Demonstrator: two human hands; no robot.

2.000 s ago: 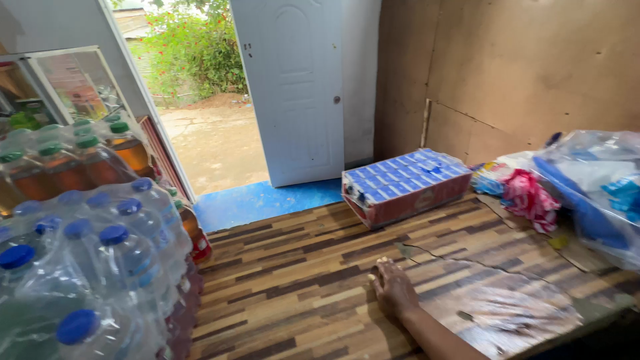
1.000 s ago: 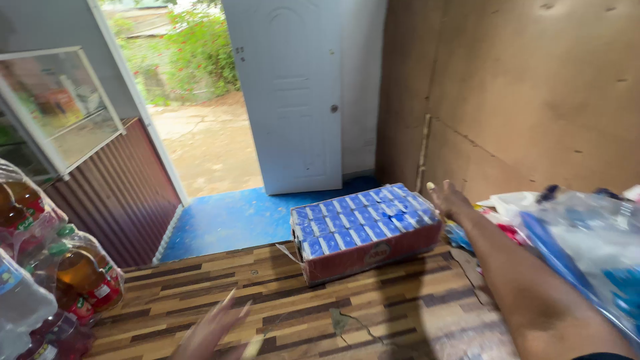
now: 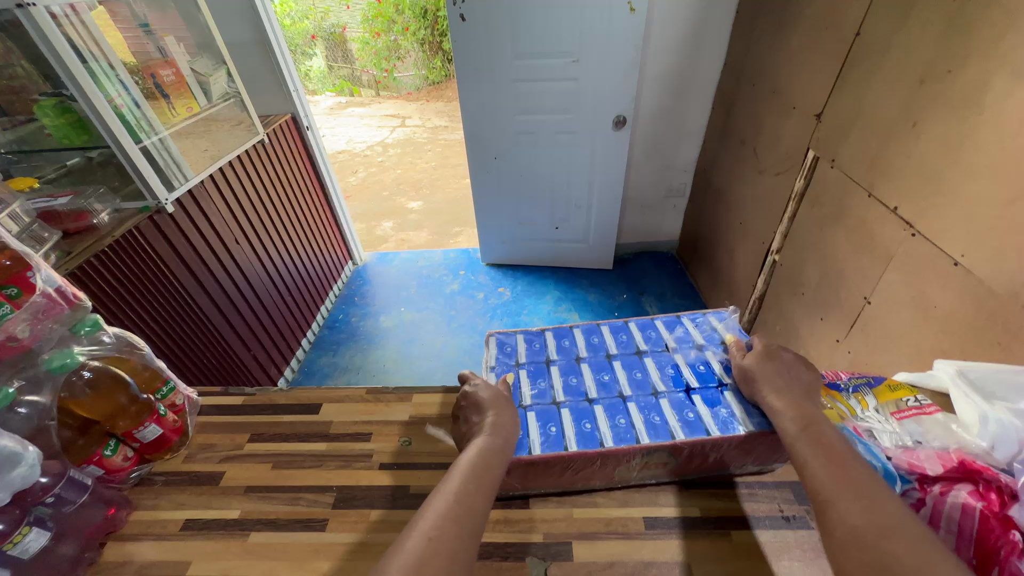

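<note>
A low carton of small blue-and-white packs (image 3: 616, 384), covered in clear plastic film, rests on the wood-patterned counter (image 3: 320, 480) near its far edge. My left hand (image 3: 486, 412) grips the carton's left end, with the fingertips at its top corner. At the opposite end, my right hand (image 3: 774, 374) holds the right side, its thumb on the film. The carton's underside and the fingers behind its ends are hidden.
Shrink-wrapped drink bottles (image 3: 120, 400) stand at the left. Plastic bags (image 3: 952, 480) and packaged plastic forks (image 3: 872, 408) lie at the right. Beyond the counter are a blue floor (image 3: 400, 312), a white door (image 3: 552, 136) and a glass display case (image 3: 160, 88).
Both hands have come onto the carton's two ends; one second ago the left was over the counter, apart from it. The view has shifted.
</note>
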